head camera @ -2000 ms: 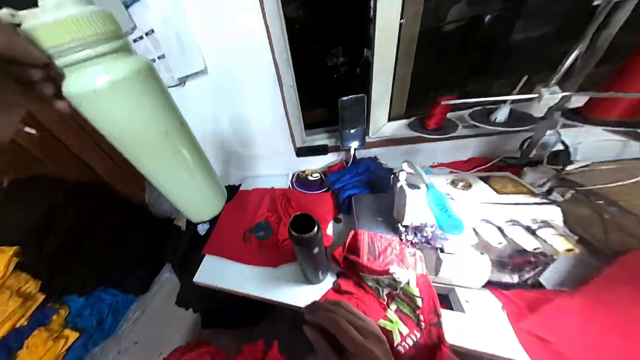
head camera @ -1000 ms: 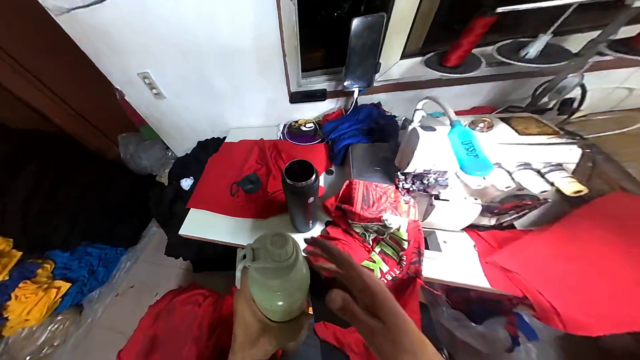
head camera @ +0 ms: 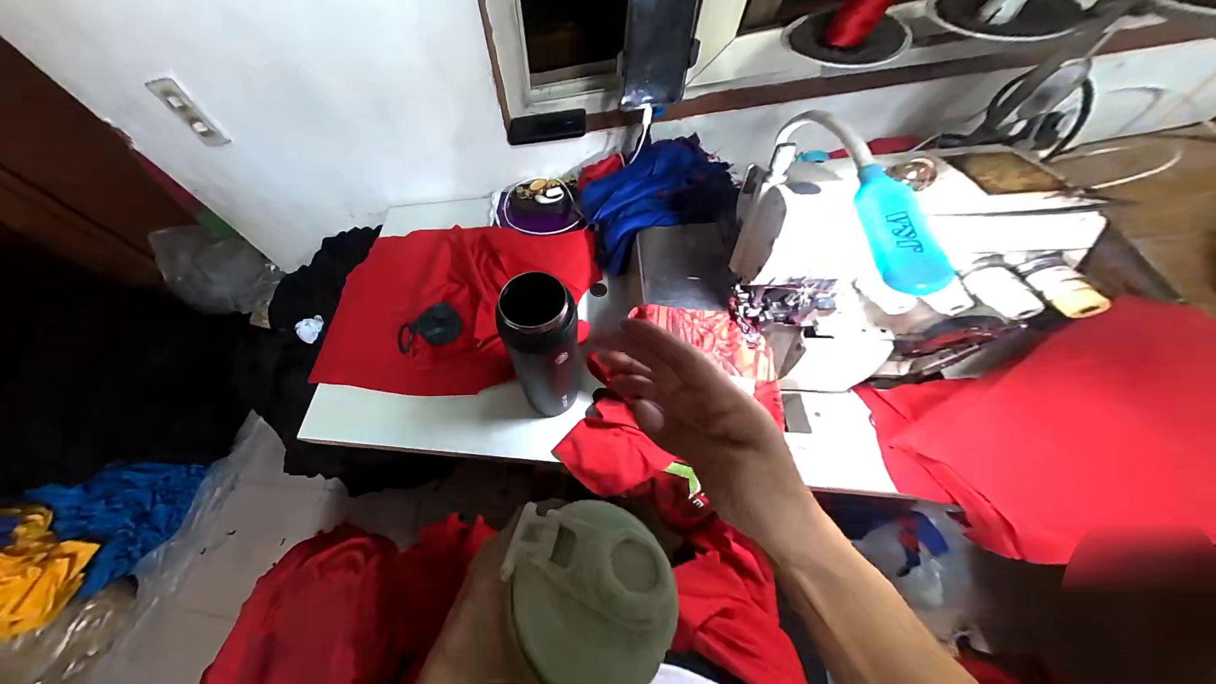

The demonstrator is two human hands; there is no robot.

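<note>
At the bottom centre my left hand is wrapped around a green lidded bottle, held upright below the table edge. My right hand is raised with its fingers apart, holding nothing, just right of a black uncapped bottle that stands upright on the white table. Left of that bottle a black cap with a loop lies on red fabric. More red fabric with a patterned part lies behind and under my right hand, by the sewing machine.
A blue lamp on a bent neck hangs over the machine. Blue cloth lies at the wall, below a phone. Red fabric drapes off the table's right side. Yellow cloth lies on the floor at left.
The green bottle was raised at upper left two seconds ago; now it is low at the bottom centre. My right hand has lifted from the red fabric near the table's front edge.
</note>
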